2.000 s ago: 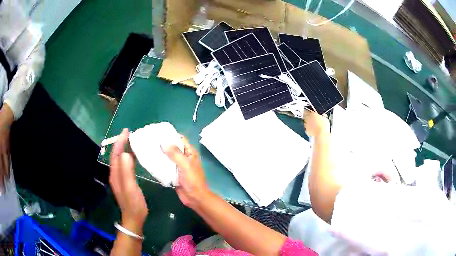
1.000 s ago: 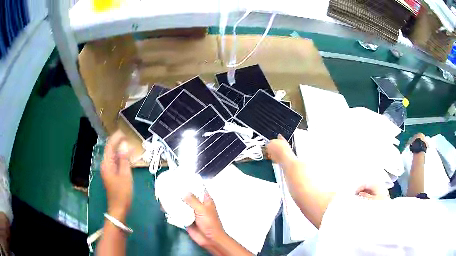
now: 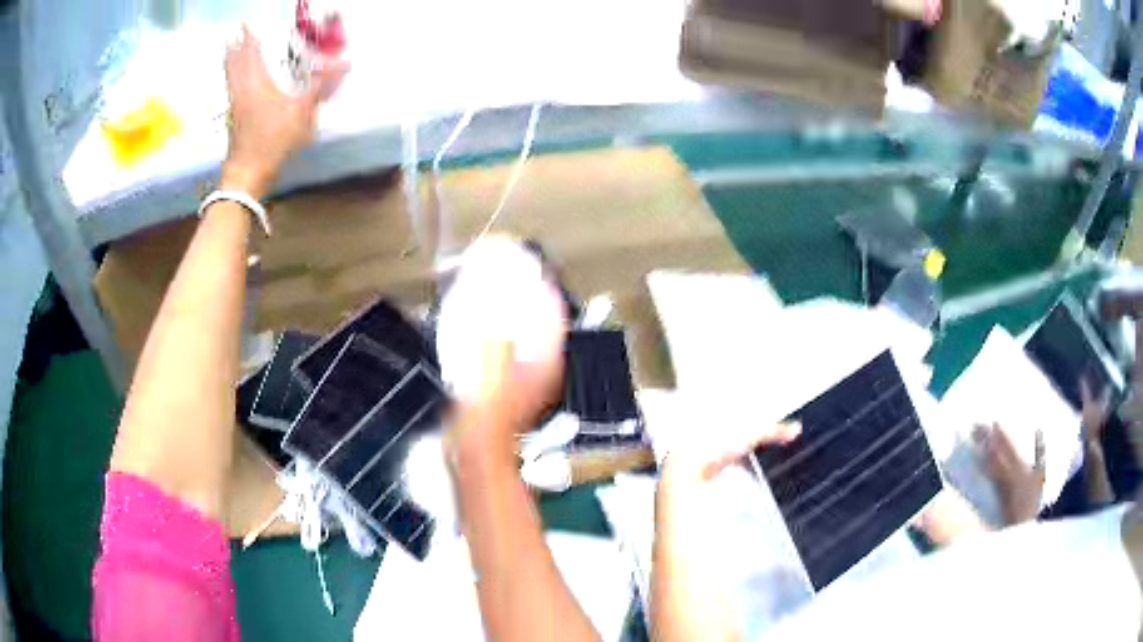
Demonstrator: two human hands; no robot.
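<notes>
My left hand (image 3: 270, 107) is over the white shelf at upper left, with its fingers spread. A blurred red and white object (image 3: 318, 35) lies just beyond and between its fingers; whether they touch is unclear. My right hand (image 3: 499, 401) holds a wadded white cloth (image 3: 491, 307) above the solar panels. The panels (image 3: 364, 420) lie overlapping on brown cardboard, partly hidden by my right hand and forearm. White cable bundles (image 3: 307, 495) lie at their front edge.
White shelf edge (image 3: 339, 157) crosses above the bench, with a yellow item (image 3: 140, 129) on it. A person at right holds another solar panel (image 3: 852, 470) over white sheets (image 3: 815, 345). More hands and a carton (image 3: 790, 57) are farther right.
My left hand has risen from beside the panels to the shelf. My right hand has moved up over the panels with the cloth. The neighbour has lifted a panel to the right.
</notes>
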